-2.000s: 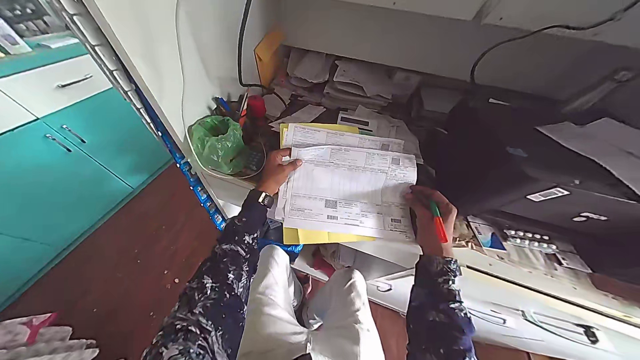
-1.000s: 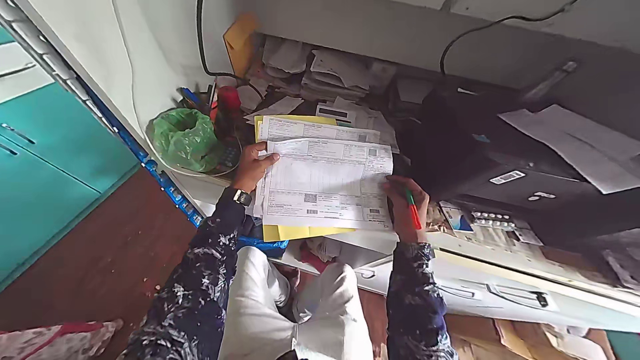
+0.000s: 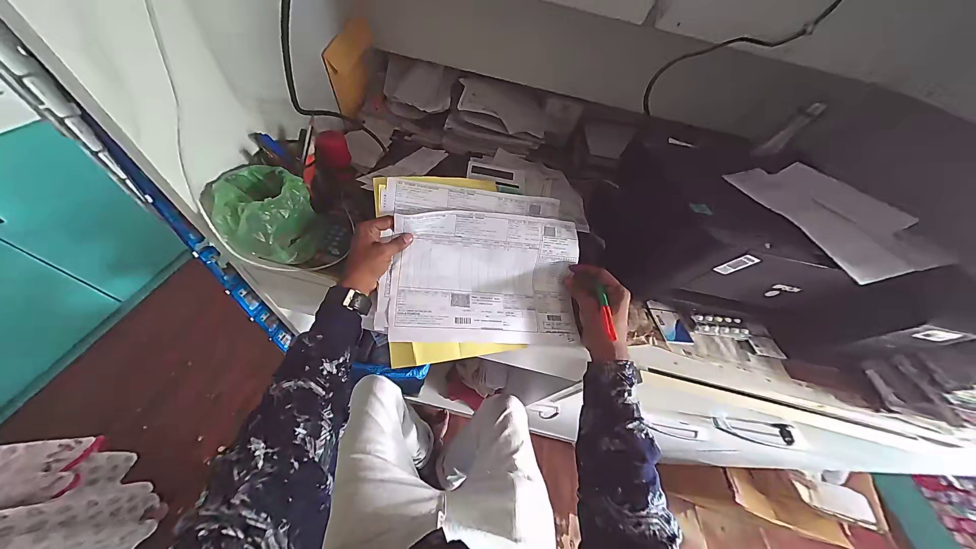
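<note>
Printed paper forms [image 3: 480, 267] lie in a loose stack over a yellow folder [image 3: 457, 352], which shows above and below them. My left hand [image 3: 374, 255] grips the left edge of the stack, thumb on top of the front sheet. At the right edge, my right hand [image 3: 601, 311] pinches the front form with thumb and fingertips, and also holds a red and green pen [image 3: 605, 313] against the palm. The front sheet's upper right corner curls slightly. A watch sits on my left wrist.
A green plastic bag [image 3: 263, 213] lines a round container at the left, beside a red cup [image 3: 332, 149] and pens. Paper bundles [image 3: 499, 107] stand along the back. At the right is a black printer [image 3: 732, 229] with loose sheets on top; blister-packed tablets [image 3: 720, 326] lie before it.
Both hands keep their hold on the papers, and the pen stays in my right hand. Nothing has plainly been let go or taken hold of; the view has shifted somewhat.
</note>
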